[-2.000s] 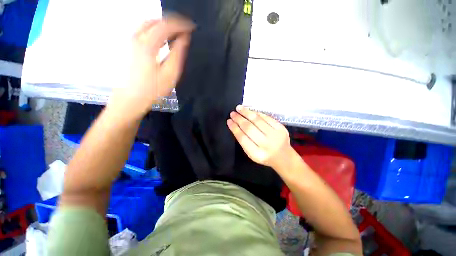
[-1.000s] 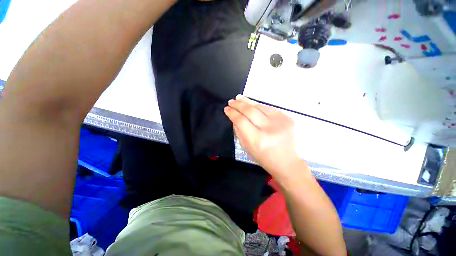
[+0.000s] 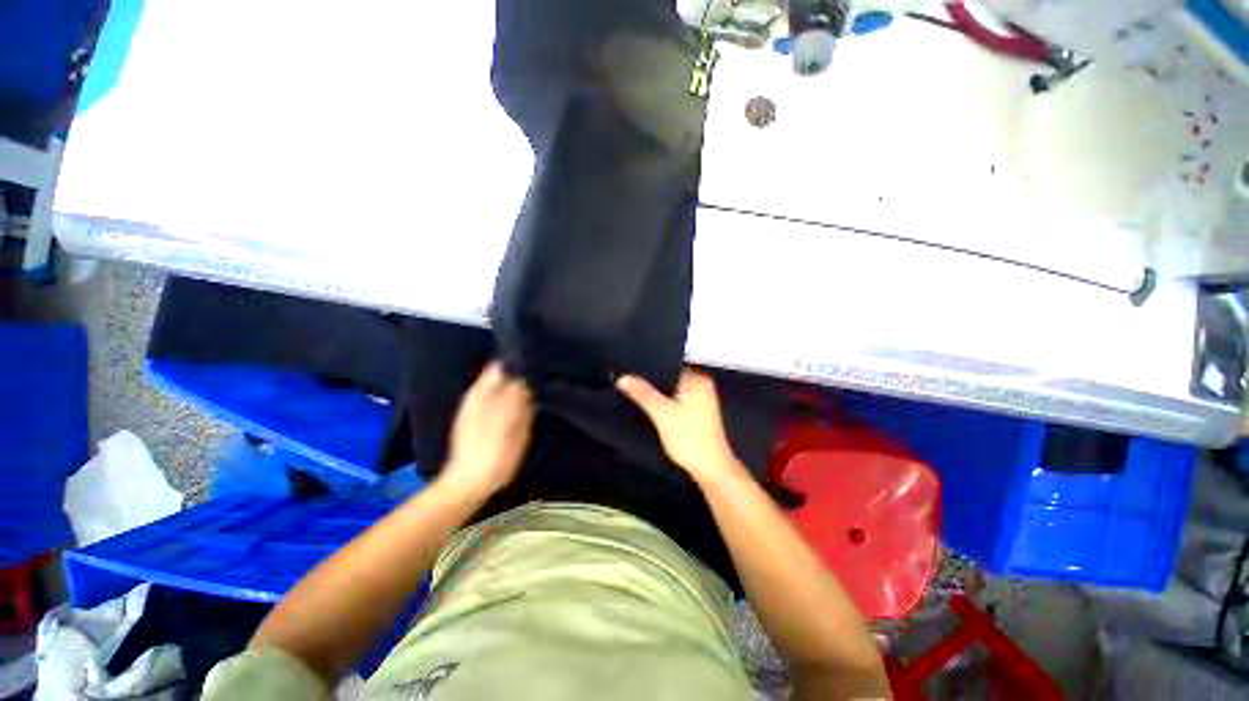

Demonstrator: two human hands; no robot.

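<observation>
A long black fabric panel (image 3: 603, 206) lies on the white machine table (image 3: 315, 151) and hangs over its front edge onto my lap. Its upper end runs beneath the machine's small metal parts (image 3: 747, 19) at the top of the view. My left hand (image 3: 492, 427) grips the cloth at its left side, just below the table edge. My right hand (image 3: 679, 416) grips the cloth at its right side, thumb towards the middle. Some fingertips of both hands are hidden in the cloth.
Red-handled pliers or snips (image 3: 1007, 37) lie at the back right of the table. A red stool (image 3: 866, 527) stands below, right of my lap. Blue bins stand below the table at the right (image 3: 1103, 514) and left (image 3: 233, 545). White bags lie at the lower left.
My left hand has come down from the far end of the cloth to the table's front edge. My right hand has moved down off the tabletop. The view has shifted, showing less of the machine.
</observation>
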